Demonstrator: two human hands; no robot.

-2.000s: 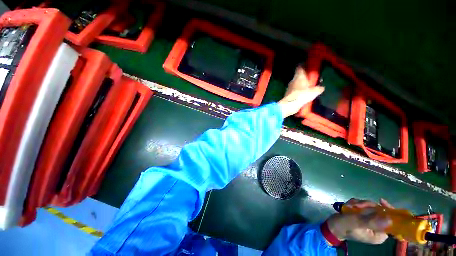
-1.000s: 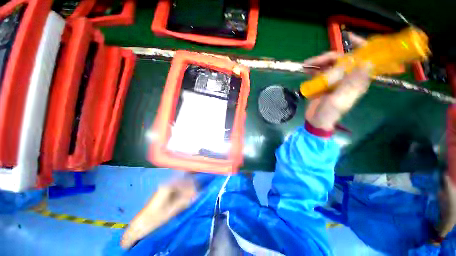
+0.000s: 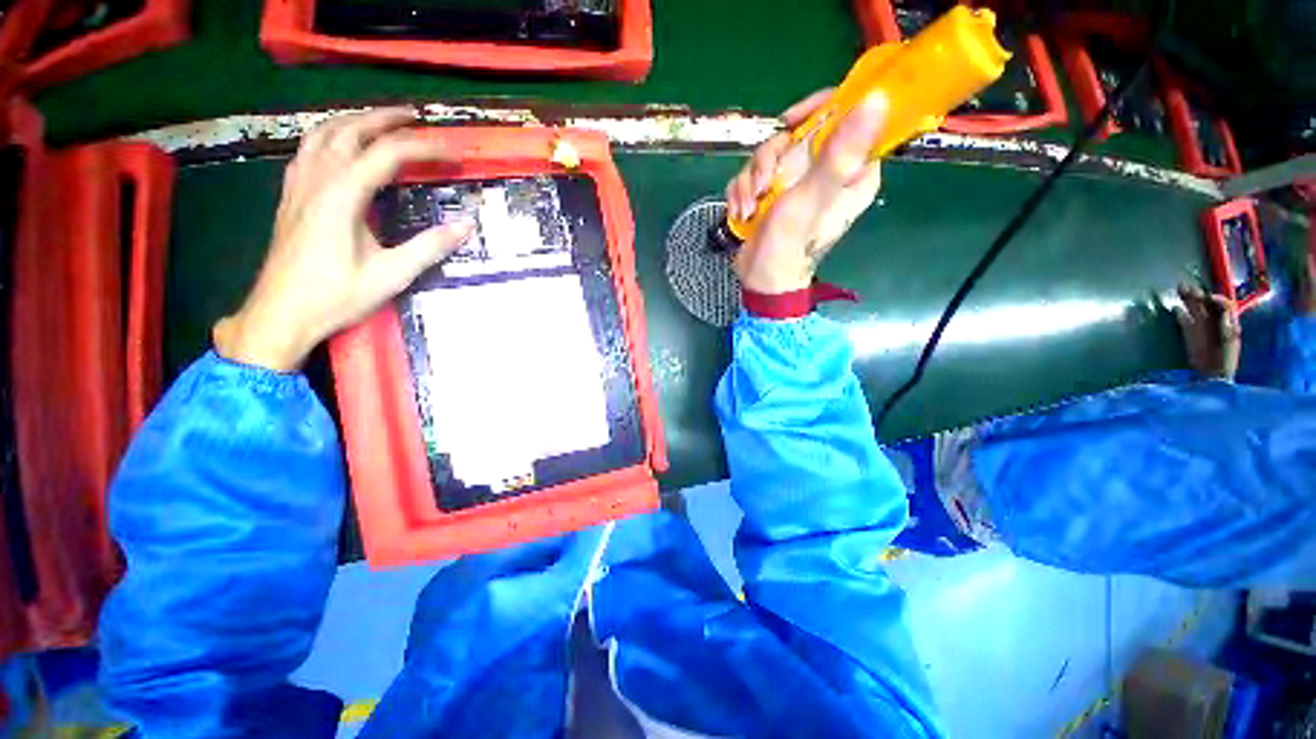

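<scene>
A tablet unit lies open-backed in a red foam tray in front of me, its board end away from me and its large battery glaring white. My left hand is spread over the tray's upper left corner, the thumb over the board area; the fingertips' contact is hard to tell. My right hand grips the yellow electric screwdriver, its dark tip pointing down at the round perforated dish right of the tray.
Upright red trays stand at the left. More trayed tablets lie on the conveyor behind the whitish edge strip. A black cord hangs across the bench at right. Another person's blue sleeve and hand are at the right.
My left hand has come up from below the bench onto the tray's upper left. The screwdriver tip has moved to the dish. The view has shifted right.
</scene>
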